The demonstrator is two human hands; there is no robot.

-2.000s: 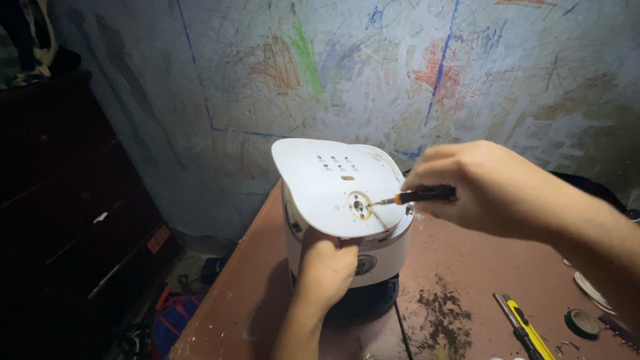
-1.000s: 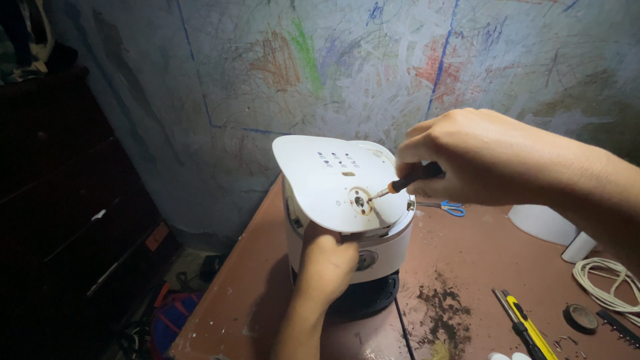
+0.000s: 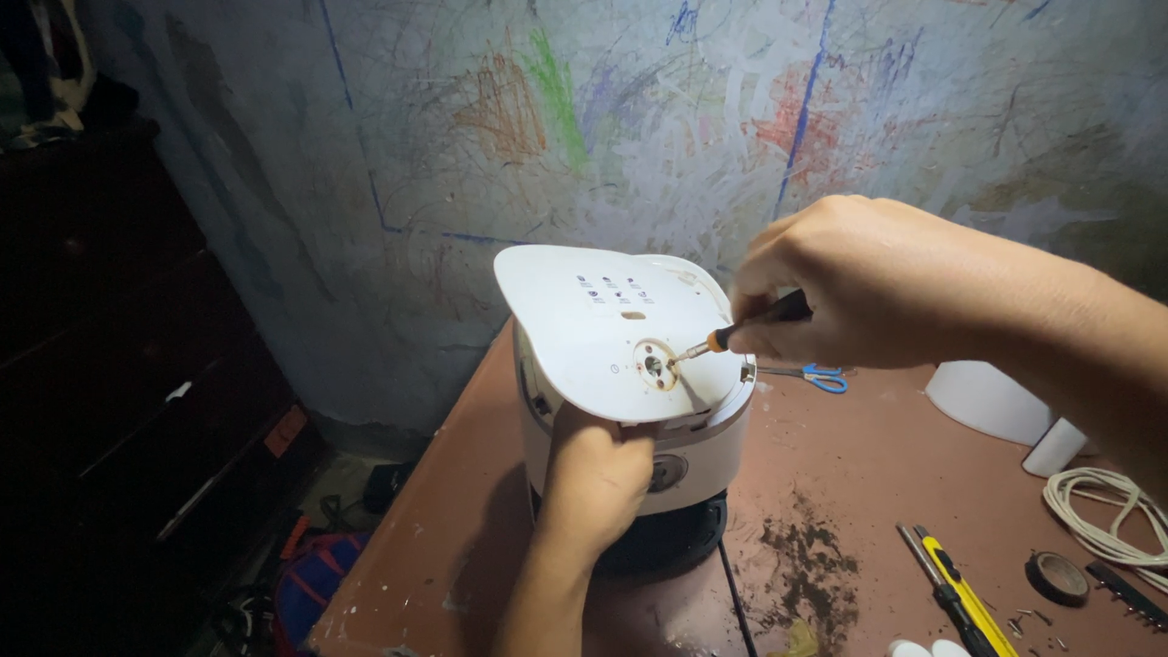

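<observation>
A white plastic panel with printed icons and a round recess lies tilted over the top of a white, round-bodied appliance with a black base. My right hand grips a small screwdriver with a black and orange handle; its metal tip meets the right side of the recess. Beneath the panel's front edge is my left hand, supporting the panel from below, its fingertips hidden under it.
Blue-handled scissors lie behind at right, near a white curved part and a coiled cord. Nearer are a yellow utility knife, another screwdriver, black tape, loose screws and dark debris. A black cable runs forward from the appliance.
My right hand has shifted slightly around the screwdriver handle, and the tip stays at the recess. My left hand and the panel have hardly moved.
</observation>
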